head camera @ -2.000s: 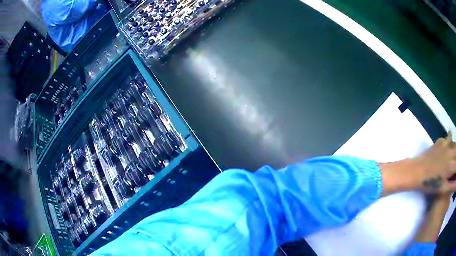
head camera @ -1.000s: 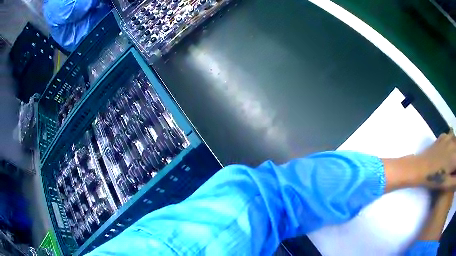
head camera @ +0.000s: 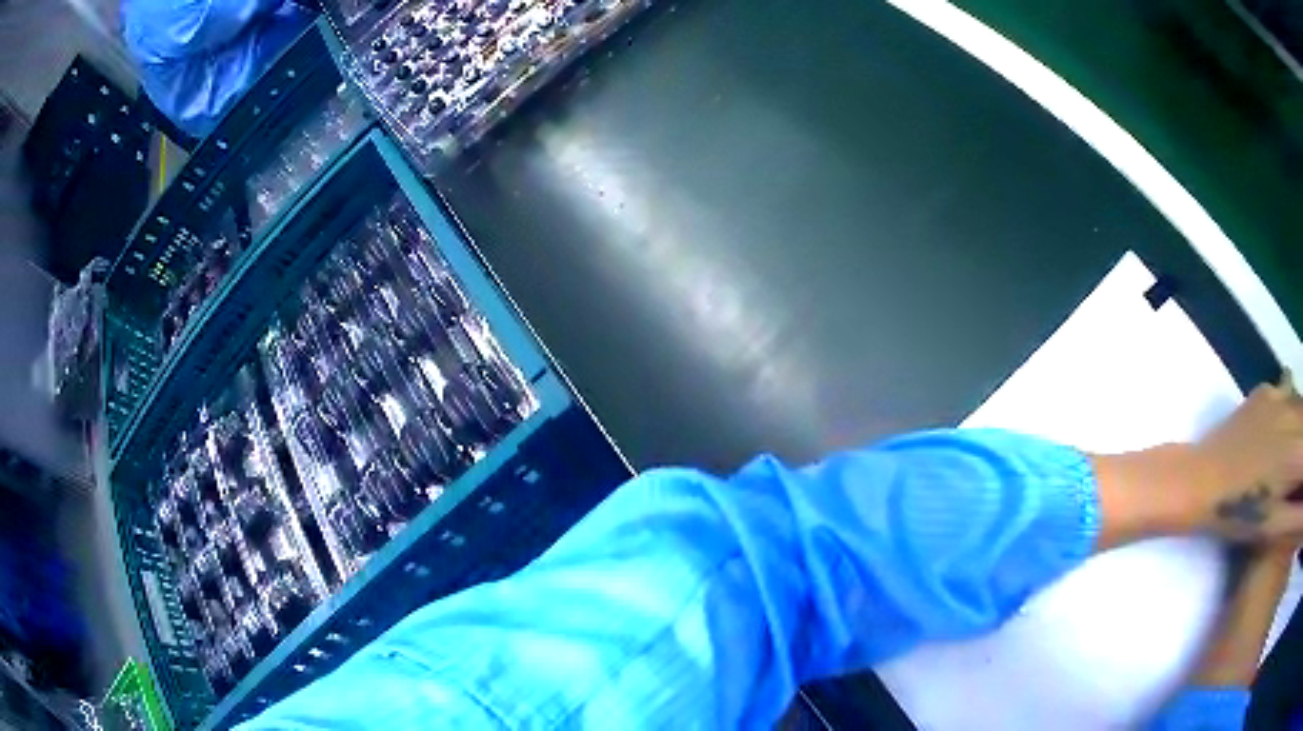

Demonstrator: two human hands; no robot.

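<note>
My left hand (head camera: pixel 1260 460) is at the right edge of the picture, over the white work sheet (head camera: pixel 1100 369), with its fingers cut off by the edge. A dark mark shows near its wrist. My right forearm (head camera: pixel 1255 607) comes up from the bottom right, and my right hand is hidden behind my left hand or cut off. What the hands hold cannot be seen. A black tape tab (head camera: pixel 1160 293) holds the top corner of the sheet.
A teal crate (head camera: pixel 472 297) of dark metallic parts stands left of the dark bench (head camera: pixel 857 214). A component tray (head camera: pixel 479 57) lies at the top. A white belt edge (head camera: pixel 1115 150) curves along the right. A person's blue sleeve (head camera: pixel 207 57) shows top left.
The view has shifted very slightly. My left hand and right forearm have stayed in nearly the same place over the sheet.
</note>
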